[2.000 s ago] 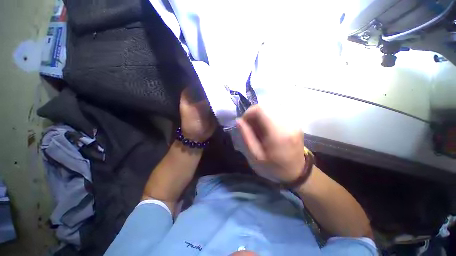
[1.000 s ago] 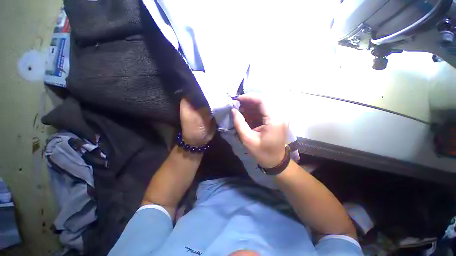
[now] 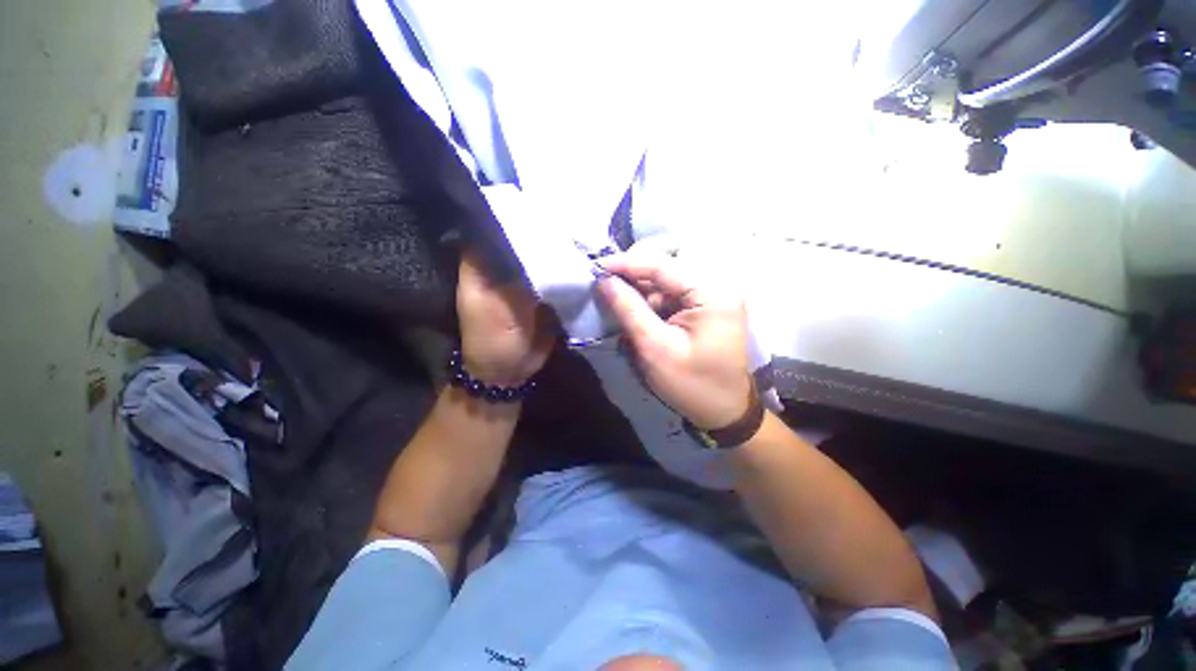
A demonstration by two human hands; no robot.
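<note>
The dark suiting piece (image 3: 321, 197) spreads over the table at left and hangs down its front edge. Pale lining (image 3: 558, 269) lies along its right side, glaring white under the lamp. My left hand (image 3: 498, 321) is under the dark cloth's edge, its fingers hidden by the cloth. My right hand (image 3: 682, 344) pinches the lining between thumb and index finger, beside a small dark slit-like patch. Part of the lining hangs below my right hand, over the table edge.
The sewing machine head (image 3: 1036, 66) is at the top right. A dark strip (image 3: 944, 268) runs along the white bed. A dark reddish object (image 3: 1167, 354) is at the right end. A grey-lilac heap (image 3: 197, 492) and a printed packet (image 3: 148, 164) are at left.
My right hand has moved slightly left and up from two seconds ago and now pinches the lining. The cloth and my left hand have shifted slightly left.
</note>
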